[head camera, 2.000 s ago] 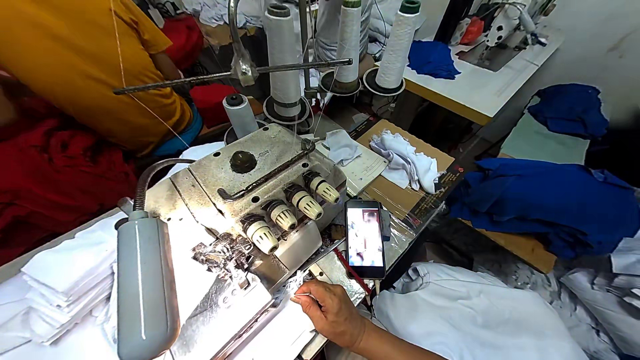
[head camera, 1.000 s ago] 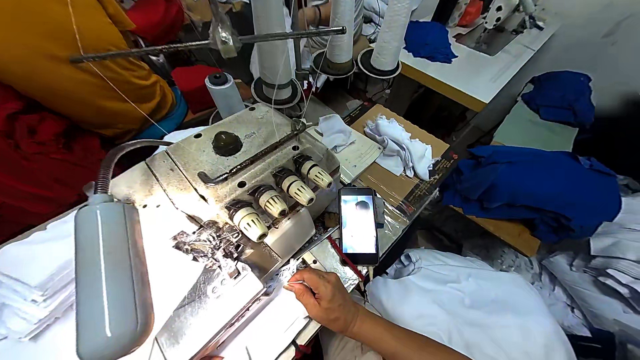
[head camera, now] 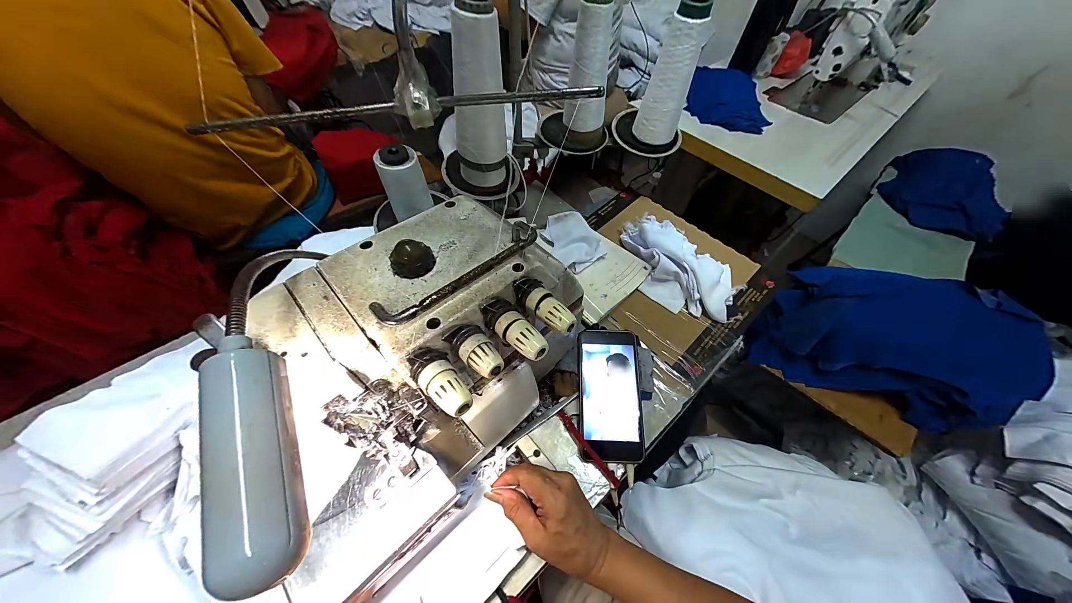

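My right hand (head camera: 557, 515) is at the front right edge of an overlock sewing machine (head camera: 419, 276), thumb and forefinger pinched on a thin white thread or fabric strip (head camera: 505, 488). My left hand is out of view. Beyond the hand, a smartphone (head camera: 610, 394) with a lit screen stands beside the row of cream tension dials (head camera: 473, 350). White thread scraps (head camera: 494, 469) lie between the fingertips and the machine's metal needle area (head camera: 381, 419). A grey lamp (head camera: 251, 469) on a flexible neck lights the machine's left side.
Folded white fabric (head camera: 105, 452) is stacked at left. White cloth (head camera: 779, 519) and blue cloth (head camera: 913, 343) lie at right. Thread cones (head camera: 479, 92) stand behind the machine. A person in an orange shirt (head camera: 142, 109) is at upper left, near red cloth (head camera: 84, 276). Another sewing machine (head camera: 854, 50) stands at upper right.
The view has shifted, so the machine and lamp sit farther right than one second ago. My right hand keeps its pinch by the machine's front edge.
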